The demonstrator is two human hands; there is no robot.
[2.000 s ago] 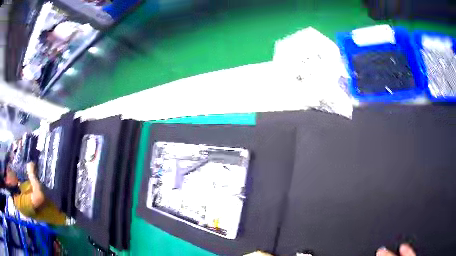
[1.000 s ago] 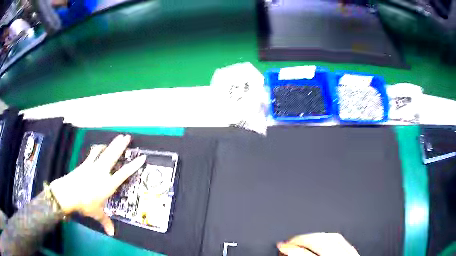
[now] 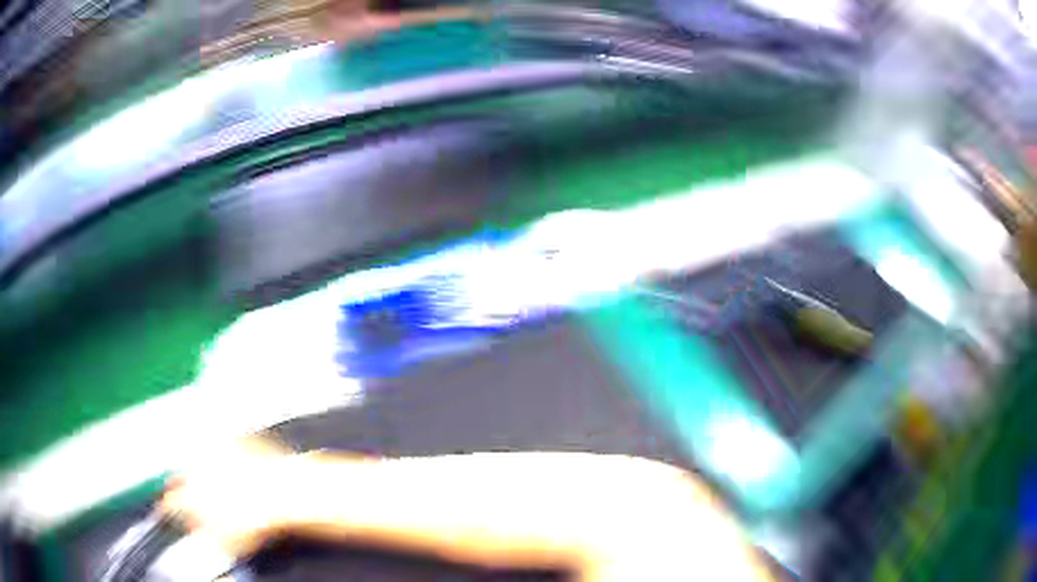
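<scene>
The view is heavily blurred. A bare, overexposed forearm crosses the bottom from the lower right, and my right hand (image 3: 233,495) is at its far end, at the lower left. Its fingers are smeared, so I cannot tell whether it holds anything. A blurred silver-grey shape (image 3: 137,548) lies below and left of the hand, too unclear to name. I cannot make out my left hand. The black mat (image 3: 489,404) lies just beyond the forearm.
The blue parts bins (image 3: 387,330) stand behind the mat, on a white strip (image 3: 671,233). A teal strip (image 3: 682,398) separates the mat from a dark right-hand mat (image 3: 739,307), where thin pale outlines and a yellowish object (image 3: 832,330) lie. The green conveyor (image 3: 114,341) runs behind.
The view has swung right and tilted, so the bins sit further left. The right arm now reaches across to the left. The left hand over the chassis is no longer discernible.
</scene>
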